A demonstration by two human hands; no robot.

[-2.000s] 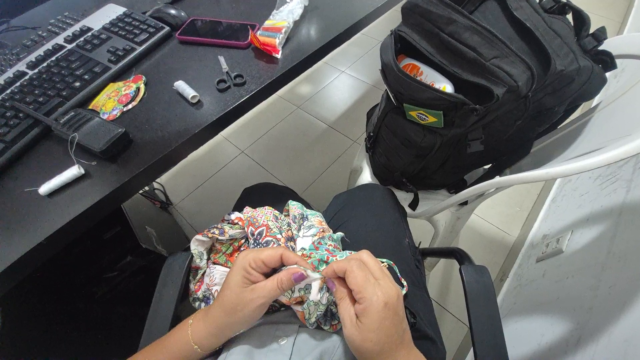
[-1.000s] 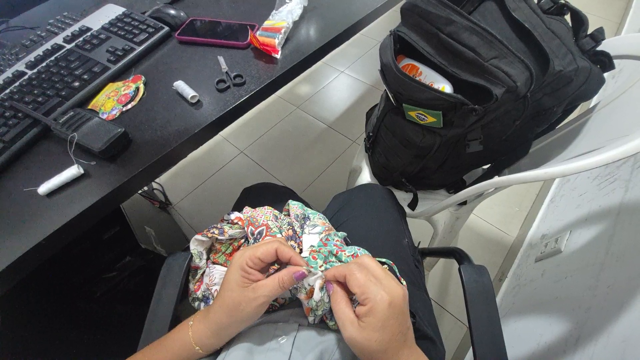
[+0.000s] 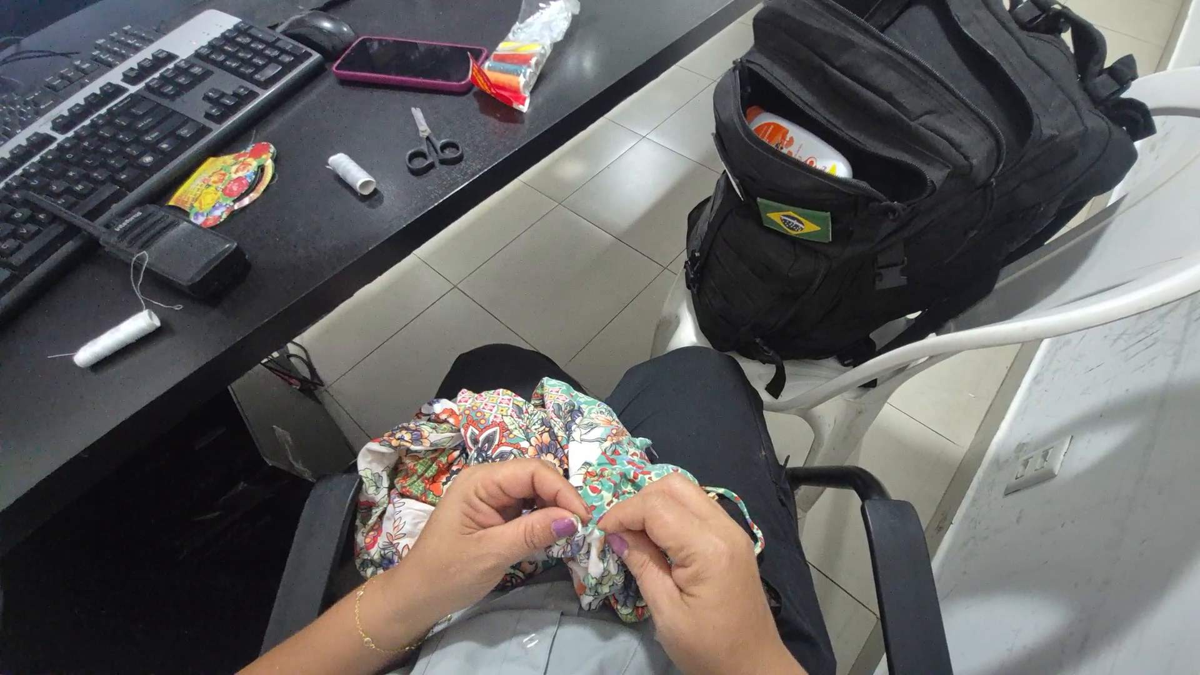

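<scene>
A crumpled floral-print fabric (image 3: 506, 431) lies over my lap. My left hand (image 3: 497, 534) pinches a bit of it between thumb and fingertips. Close beside it, my right hand (image 3: 680, 553) pinches the same cloth, the fingertips of both hands almost touching. Whether a needle is between the fingers cannot be told. On the black desk are a white thread spool (image 3: 117, 338) with loose thread, a second white spool (image 3: 352, 174) and small scissors (image 3: 431, 145) with dark handles.
The desk (image 3: 309, 253) also holds a keyboard (image 3: 122, 131), a mouse (image 3: 320, 35), a two-way radio (image 3: 173, 248), a phone (image 3: 410, 64), a colorful card (image 3: 225, 183) and a plastic packet (image 3: 527, 56). A black backpack (image 3: 844, 272) rests on a white plastic chair (image 3: 994, 333) at right. Black armrests (image 3: 905, 572) flank my lap.
The cloth between my fingertips has shifted and its folds lie differently. The white part pinched between my hands two seconds ago is less visible. Both hands stay close together over my lap.
</scene>
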